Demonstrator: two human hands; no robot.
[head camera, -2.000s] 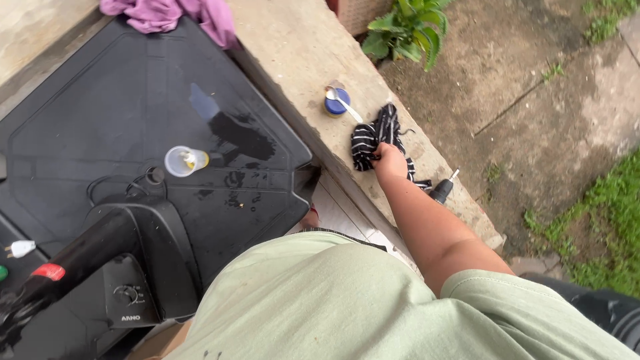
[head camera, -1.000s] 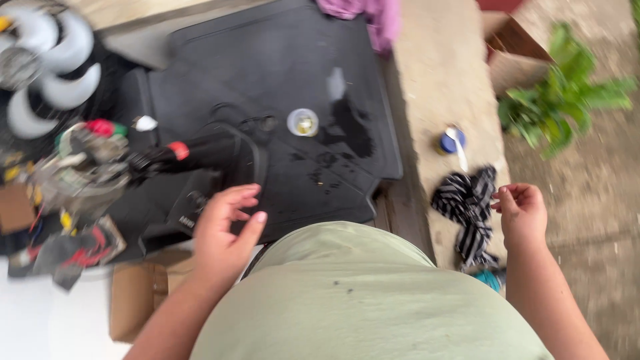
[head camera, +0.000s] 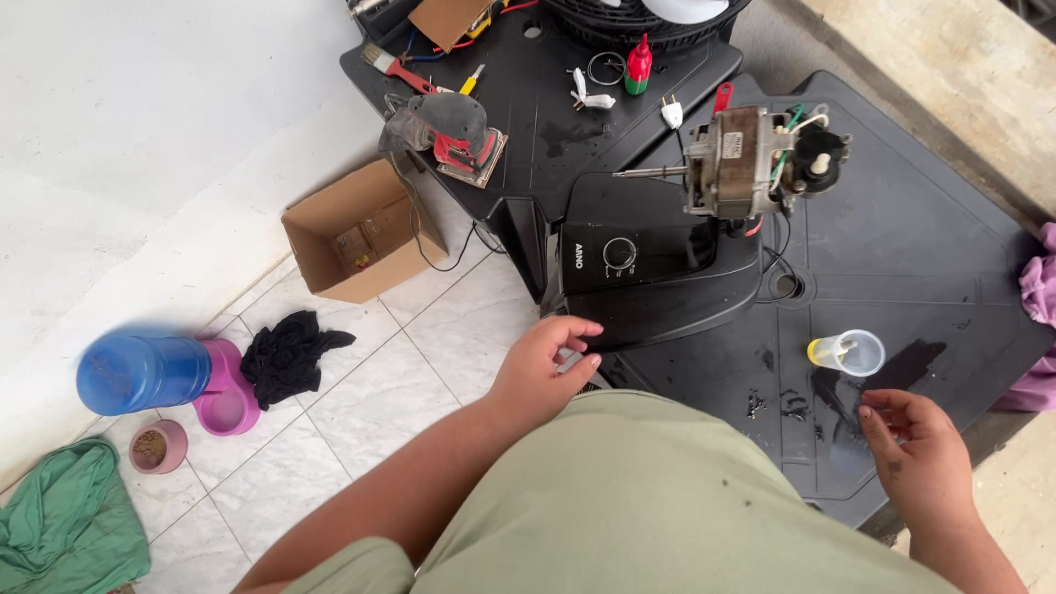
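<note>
My left hand (head camera: 549, 363) is empty, its fingers apart, just beside the near edge of a black Arno fan base (head camera: 660, 264). Above the base stands an exposed electric fan motor (head camera: 738, 163), its metal shaft pointing left. My right hand (head camera: 916, 450) holds nothing, fingers loosely curled, over the near right edge of the black plastic table (head camera: 907, 272). Beyond it a clear plastic cup (head camera: 862, 353) with a yellow bottom lies tilted or on its side, something white inside. Dark wet smears mark the tabletop around the cup.
On the far table are an orbital sander (head camera: 458, 132), a paintbrush (head camera: 396, 70), a red and green bottle (head camera: 638, 66), a white plug (head camera: 672, 111) and a fan grille (head camera: 652, 25). A cardboard box (head camera: 363, 231), black cloth (head camera: 293, 355) and blue container (head camera: 144, 374) are on the floor.
My right hand has let go of the black-and-white striped cloth on the ledge and moved away from it. The view has swung far left, and the cloth is out of sight.
</note>
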